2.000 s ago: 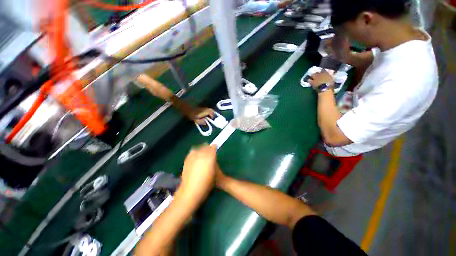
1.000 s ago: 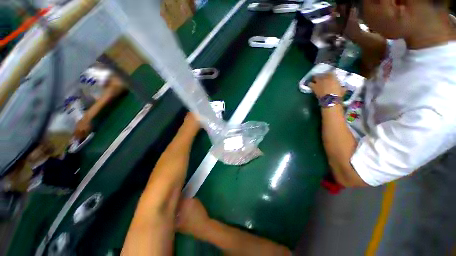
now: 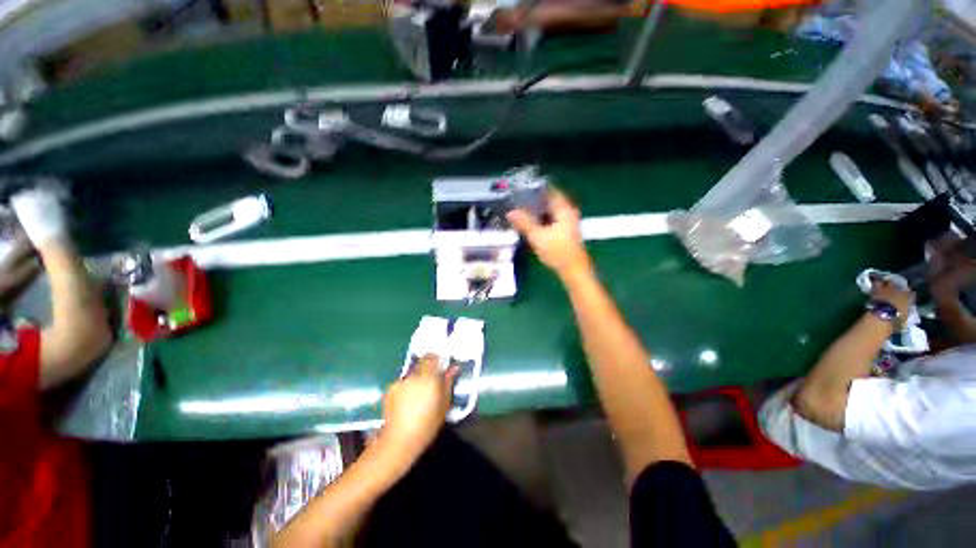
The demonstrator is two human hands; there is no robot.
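Observation:
Two white plastic housings (image 3: 466, 340) lie side by side at the belt's near edge, solid ends pointing away from me. My left hand (image 3: 417, 405) grips their near part and hides some of it. The silver-white screw feeder (image 3: 474, 191) stands just beyond them, its pale front ledge facing me. My right hand (image 3: 552, 229) is closed around a grey, blurred electric screwdriver (image 3: 528, 194) at the feeder's right back corner. The screwdriver's bit cannot be made out.
A red tray (image 3: 197, 291) with a green object stands left. A loose housing (image 3: 232, 218) lies behind it. A clear bag (image 3: 749, 233) lies right, by a slanting post. Several housings lie on the far strip. People sit left and right; a red stool (image 3: 773, 455) shows below right.
The view has swung left to the feeder. My hands, earlier crossed with one reaching toward the bag and post, are now apart: left on the two housings, right around the screwdriver.

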